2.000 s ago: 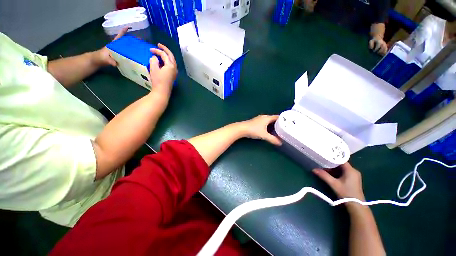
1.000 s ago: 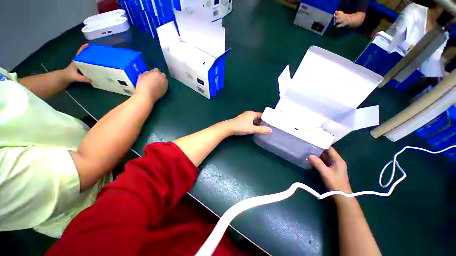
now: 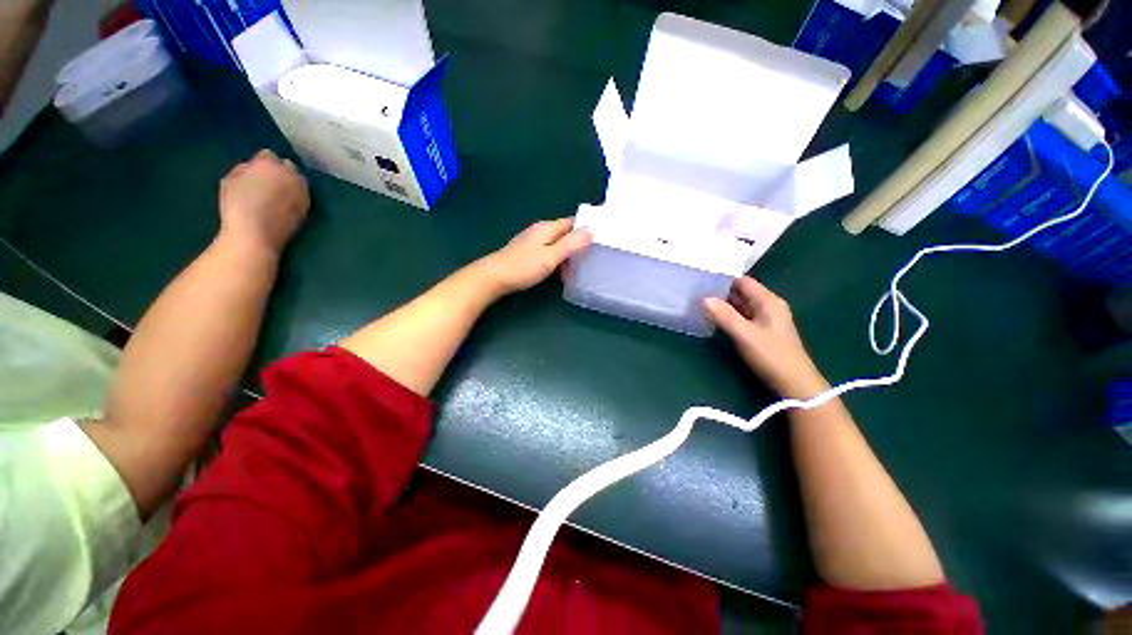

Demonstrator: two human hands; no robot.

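Observation:
An open retail box (image 3: 652, 279) stands on the dark green bench in front of me. Its front looks greyish, its large white lid panel (image 3: 732, 109) stands up at the back, and a small flap sticks out each side. My left hand (image 3: 544, 254) holds the box's left end. My right hand (image 3: 757, 325) holds its right end, thumb on the front. The inside of the box is mostly hidden by the front edge, so I cannot tell how the unit lies.
Another open box (image 3: 360, 130) with a white unit stands at upper left. A neighbour's hand (image 3: 265, 205) rests beside it. A translucent-wrapped white unit (image 3: 118, 84) lies farther left. A white cable (image 3: 695, 422) crosses over my right forearm. Pale rails (image 3: 968, 118) and blue boxes are at upper right.
The white unit that showed on top two seconds ago is no longer visible there; the box front now faces me. The view has shifted, and the neighbour's blue-topped box is out of view.

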